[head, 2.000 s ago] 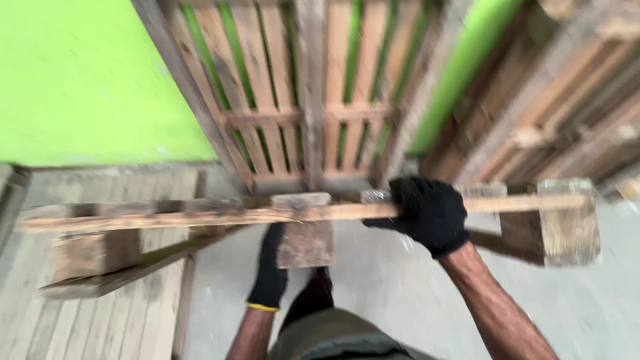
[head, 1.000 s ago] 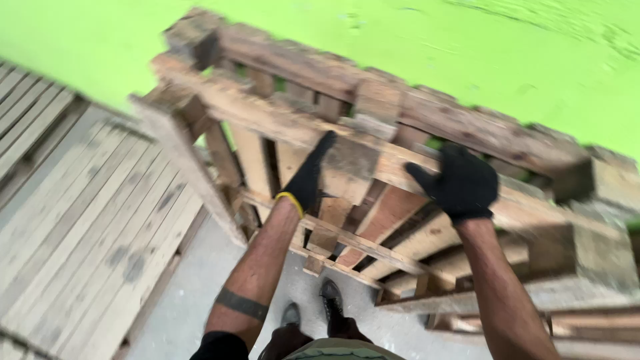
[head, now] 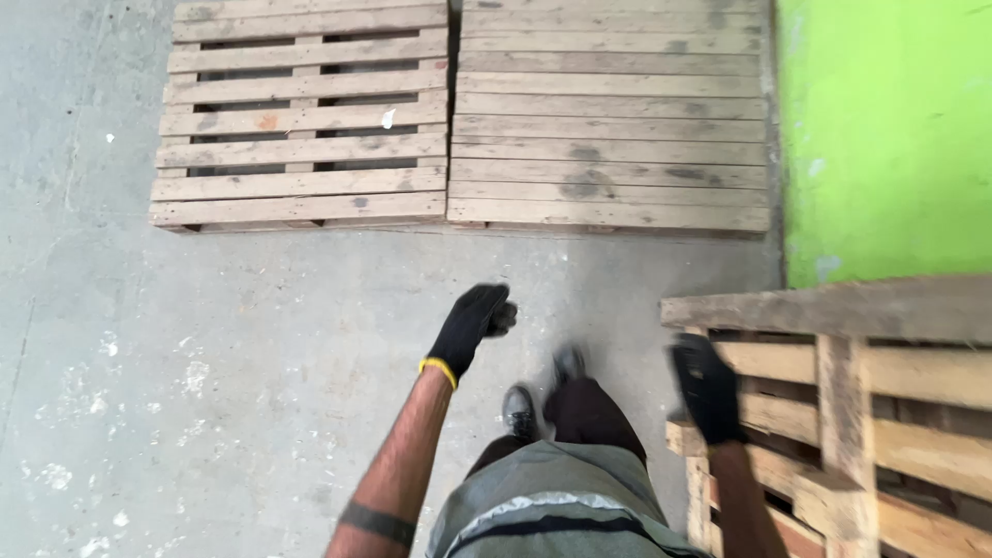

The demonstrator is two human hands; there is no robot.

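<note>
My left hand (head: pixel 474 322), in a black glove with a yellow cuff, is in the air over the concrete floor with its fingers curled and nothing in them. My right hand (head: pixel 704 387), gloved in black and blurred, hangs in front of the left side of an upright wooden pallet (head: pixel 845 387) at the lower right. Whether it touches that pallet, and how its fingers are set, I cannot tell.
Ahead on the floor lie a slatted wooden pallet (head: pixel 302 147) and, beside it, a close-boarded one (head: pixel 608 147). A bright green wall (head: pixel 883 139) rises at the right. Grey concrete floor (head: pixel 232 333) stretches to the left and around my shoes.
Both hands have let go of the pallet they touched a second ago by the green wall. The view has turned far to the left.
</note>
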